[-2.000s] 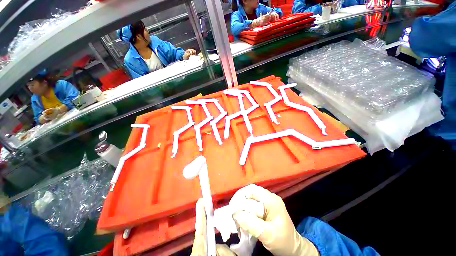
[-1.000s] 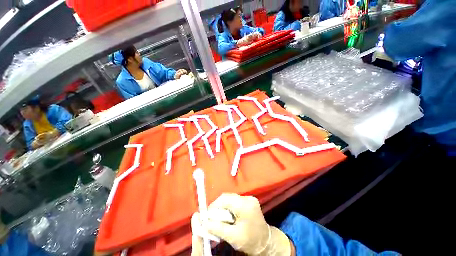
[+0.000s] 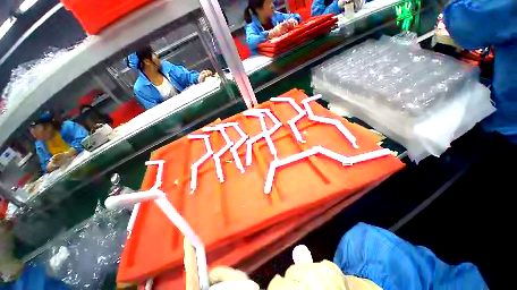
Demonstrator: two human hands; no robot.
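Note:
A bent glossy white strip (image 3: 178, 221) rises from the bottom edge over the front left of the red foam tray, its rounded end towards the left. My left hand (image 3: 224, 278), in a cream glove and cut off by the bottom edge, is shut on its lower part. My right hand (image 3: 323, 278), also gloved and cut off, is to the right of it. A small rounded white tip (image 3: 302, 255) sticks up from it; I cannot tell whether it is cloth or strip. More bent white strips (image 3: 306, 154) lie on the red foam tray (image 3: 238, 212).
Clear plastic trays (image 3: 397, 73) are stacked right of the foam, with white sheets (image 3: 425, 133) under them. Crinkled clear plastic (image 3: 85, 255) and a small bottle (image 3: 116, 182) are at left. A metal post (image 3: 229, 51) stands behind. A blue-sleeved person (image 3: 482, 28) is at right; others sit across the line.
The held strip has turned: its upper end now points left and its bend shows above my hands. My right hand has moved right and down, away from the strip's visible part.

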